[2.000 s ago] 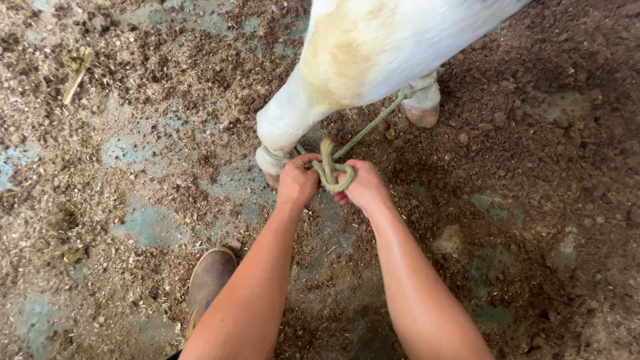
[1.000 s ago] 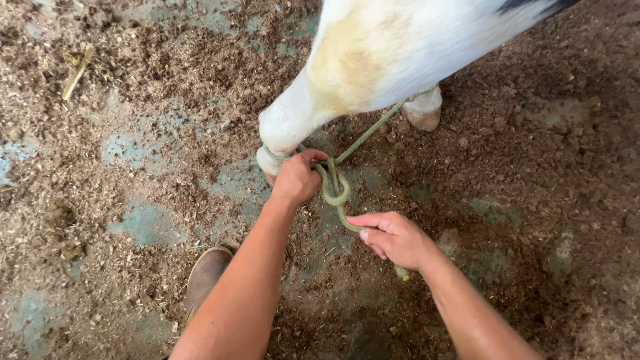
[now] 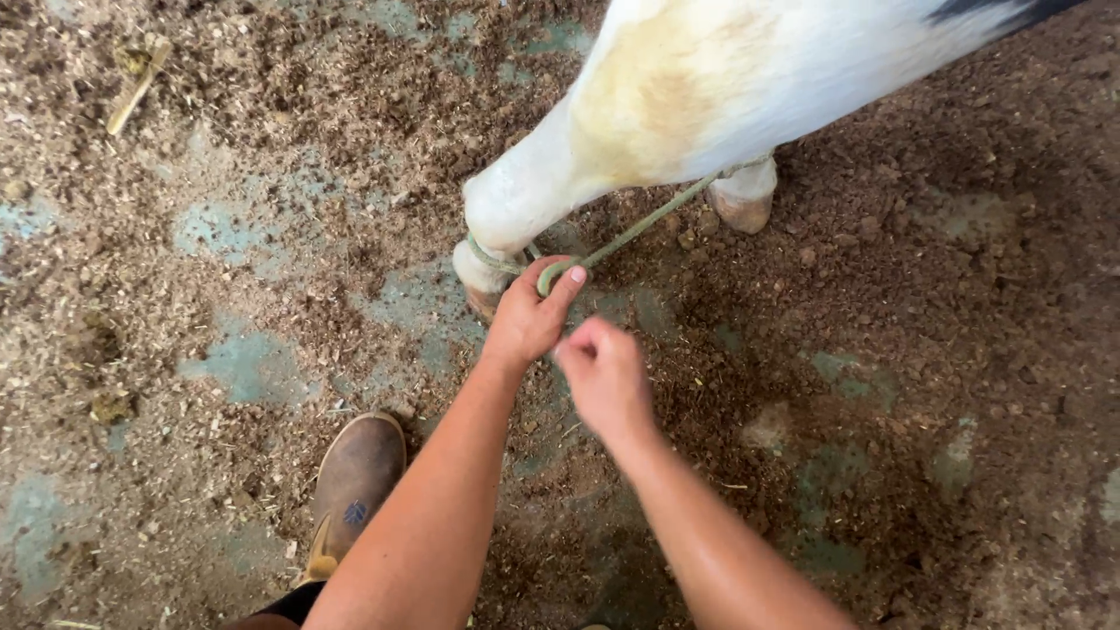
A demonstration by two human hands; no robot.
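Note:
Between the legs of a white and tan hoofed animal (image 3: 700, 96) runs a green rope (image 3: 652, 219). It loops around the lower part of the near leg, just above the hoof (image 3: 482, 278), and reaches to the other leg by its hoof (image 3: 742, 197). My left hand (image 3: 531, 315) grips the rope beside the near leg, a bend of it showing between thumb and fingers. Just below and to the right is my right hand (image 3: 604, 372), blurred, its fingers curled; whether it holds rope cannot be told.
My brown leather boot (image 3: 360, 472) stands at the lower left on a floor (image 3: 249, 363) strewn with dirt and shavings, greenish patches showing through. A pale sliver, perhaps wood (image 3: 140, 86), lies at the upper left. The animal's body fills the top right.
My right hand has moved up and left, close to my left hand. The looped knot and hanging rope end seen below my left hand a second ago no longer show.

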